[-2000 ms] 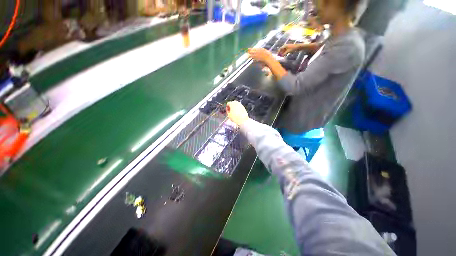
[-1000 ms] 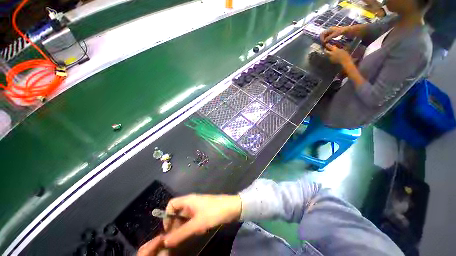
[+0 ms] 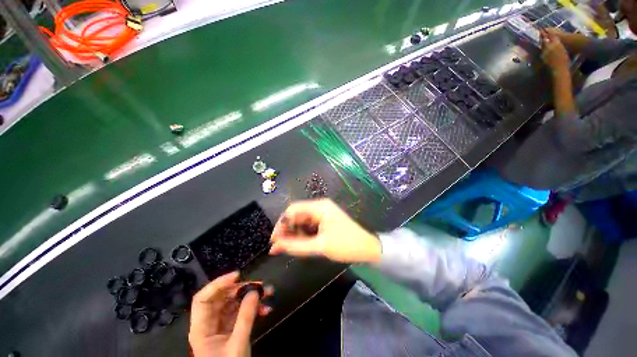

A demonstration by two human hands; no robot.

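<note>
My left hand, at the bottom, holds a black ring-shaped housing between thumb and fingers. My right hand is above and right of it, fingertips pinched together; it is blurred, and I cannot tell whether something small is between them. A black parts tray, filled with tiny black bits, lies just left of my right hand. Loose black rings lie in a heap left of that tray. Small silver, white and yellowish round modules lie above the tray, beside a pile of tiny dark parts.
Green strands lie beside a clear blister tray, whose far cells hold black lumps. A white rail borders the green belt, which carries small pieces. A coiled orange hose is beyond. A neighbouring worker and blue stool are at right.
My right hand has moved from the clear tray back over the bench, and since one second ago up and right from the parts tray. My left hand now shows fully with the ring. The view has shifted.
</note>
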